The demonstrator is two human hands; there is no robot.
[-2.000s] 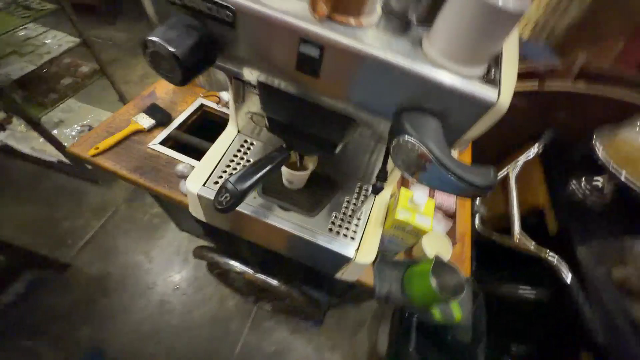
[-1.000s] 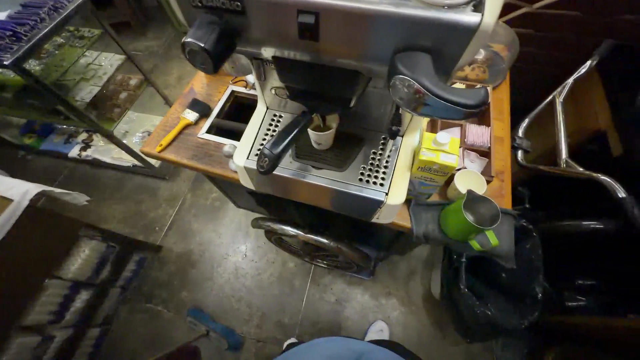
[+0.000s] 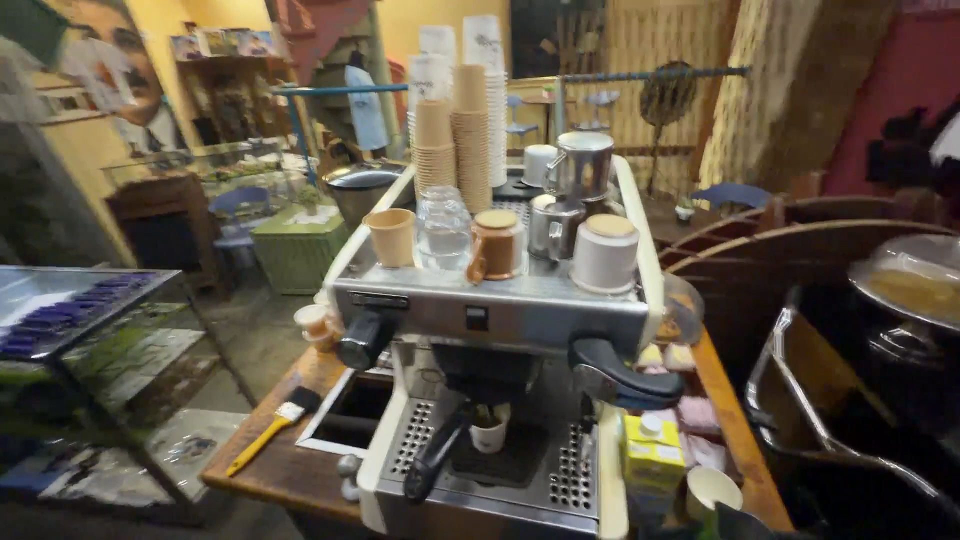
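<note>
Neither of my hands is in view. An espresso machine (image 3: pixel 495 307) stands on a wooden cart top. Its portafilter, with a black handle (image 3: pixel 437 454), is fitted under the group head, and below the spouts a small paper cup (image 3: pixel 489 431) sits on the drip tray (image 3: pixel 517 461). The steam control lever (image 3: pixel 626 375) is at the machine's right front, a black knob (image 3: pixel 367 337) at its left. Right of the machine are a yellow carton (image 3: pixel 652 454) and a paper cup (image 3: pixel 714 491). A yellow-handled brush (image 3: pixel 274 431) lies on the left. The green pitcher is mostly cut off.
Stacked paper cups (image 3: pixel 471 142), glasses (image 3: pixel 442 232), mugs (image 3: pixel 496 244) and metal pitchers (image 3: pixel 585 165) stand on top of the machine. A framed knock-out opening (image 3: pixel 352 412) is left of it. A glass display table (image 3: pixel 90 300) stands left, a chrome-framed chair (image 3: pixel 810 405) right.
The view has tilted up, bringing in the machine's top and the room behind. The small cup stays under the portafilter.
</note>
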